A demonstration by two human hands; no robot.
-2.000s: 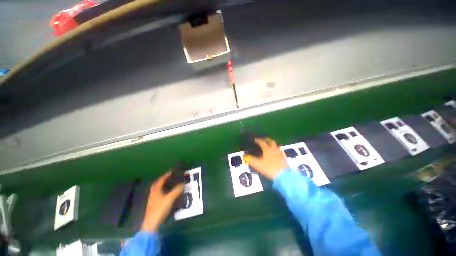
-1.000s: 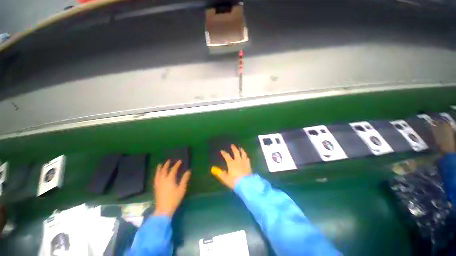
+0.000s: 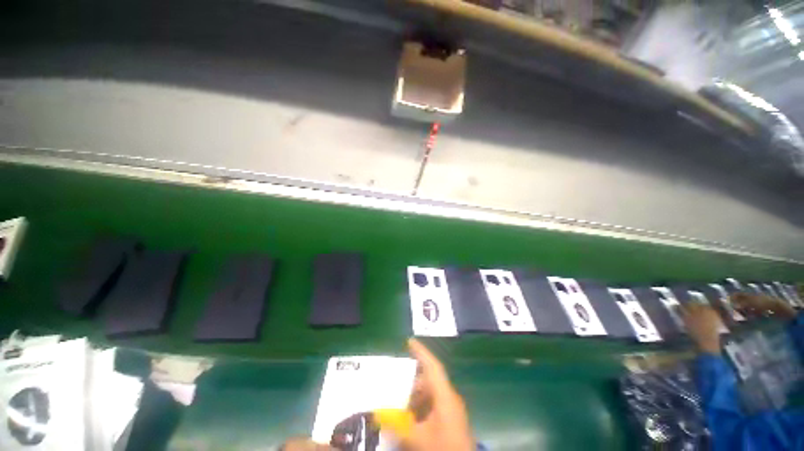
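Observation:
A white printed outer sleeve (image 3: 366, 388) with a dark round watch picture is at the near edge in front of me. My right hand (image 3: 432, 405), with a yellow cover on one digit, holds its right side. My left hand (image 3: 307, 445) shows only as a sliver at the bottom edge by the sleeve's lower left corner; its grip is hidden. A dark inner box (image 3: 337, 289) lies flat on the green belt beyond the sleeve. Another dark box (image 3: 236, 298) lies left of it, and two overlapping dark boxes (image 3: 145, 292) lie further left.
Narrow white printed pieces (image 3: 432, 302) alternate with dark boxes along the belt to the right. A loose sleeve pile (image 3: 44, 396) is at near left. Another person's hand (image 3: 703, 328) and blue sleeve are at right, beside crumpled clear plastic (image 3: 657, 405). An open carton (image 3: 430, 84) is on the far wall.
Both hands have drawn back from the dark boxes on the belt to the near edge. My right hand has taken hold of the sleeve that lay there. The view has shifted and tilted.

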